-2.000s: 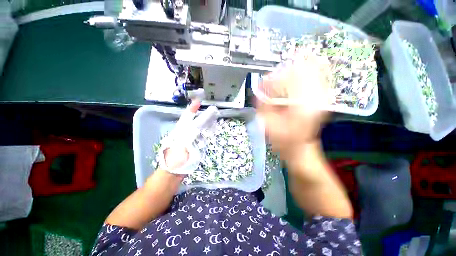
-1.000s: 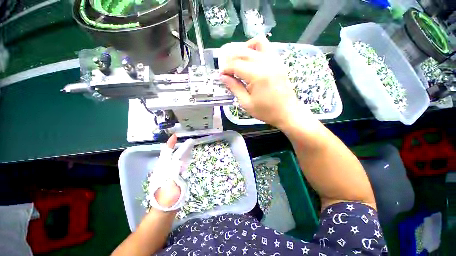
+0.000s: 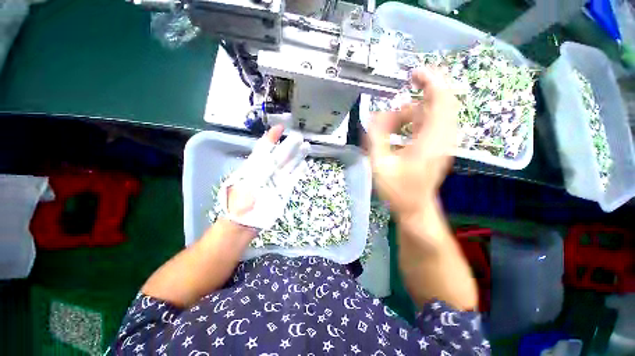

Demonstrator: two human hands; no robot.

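Note:
My left hand (image 3: 266, 182), in a thin white glove with bare fingertips, is over the near parts bin (image 3: 197, 182), close to the machine base (image 3: 317, 108). Whether it holds a piece is hidden. The bin holds a heap of small white and green workpieces (image 3: 324, 201). My right hand (image 3: 414, 142), bare and blurred, is over the left part of the far parts bin (image 3: 523, 151), just right of and below the loading fixture (image 3: 386, 78). Its thumb and fingers look apart, but blur hides whether it holds a piece.
The air cylinder (image 3: 237, 21) is at the top, left of the fixture. A side bin (image 3: 567, 132) with parts stands at far right. Red stools (image 3: 87, 208) are under the bench. The dark green bench top (image 3: 104, 76) extends left. A white cloth or bag hangs at the left edge.
The view has tilted down, so the bowl feeder and small boxes are out of the picture. My right hand has moved off the fixture, down and right. My left hand stays over the near bin.

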